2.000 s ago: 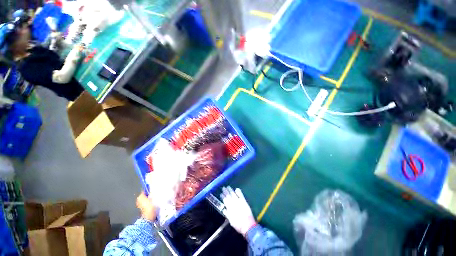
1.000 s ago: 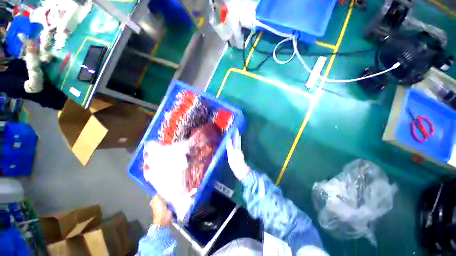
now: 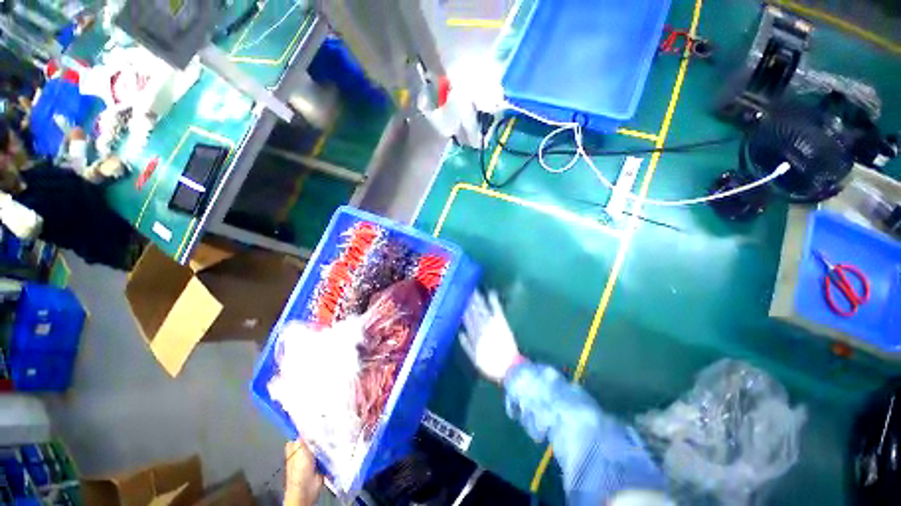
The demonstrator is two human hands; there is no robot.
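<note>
A deep blue crate (image 3: 431,331) stands tilted at the bench's left edge. It holds rows of red-and-silver leads (image 3: 346,272), a darker red bagged bundle (image 3: 388,341) and a crumpled clear-white bag (image 3: 321,380). My left hand (image 3: 301,476), bare and partly cut off by the bottom edge, is at the crate's near end; its fingertips are hidden against the rim. My right hand (image 3: 489,338), in a white glove, lies flat beside the crate's right wall with fingers extended. Whether it touches the wall is unclear.
An empty blue tray (image 3: 588,59), white power cord (image 3: 682,202) and black fan-like device (image 3: 798,148) are on the green bench. Red scissors (image 3: 846,289) lie in a small blue tray (image 3: 815,262). A clear bag (image 3: 731,430) is near right. A dark bin (image 3: 420,474) is below the crate; open cartons (image 3: 242,296) are left.
The crate has shifted and turned more upright in view since two seconds ago. My right hand has moved from its near corner up along its right side, now slightly away from the wall.
</note>
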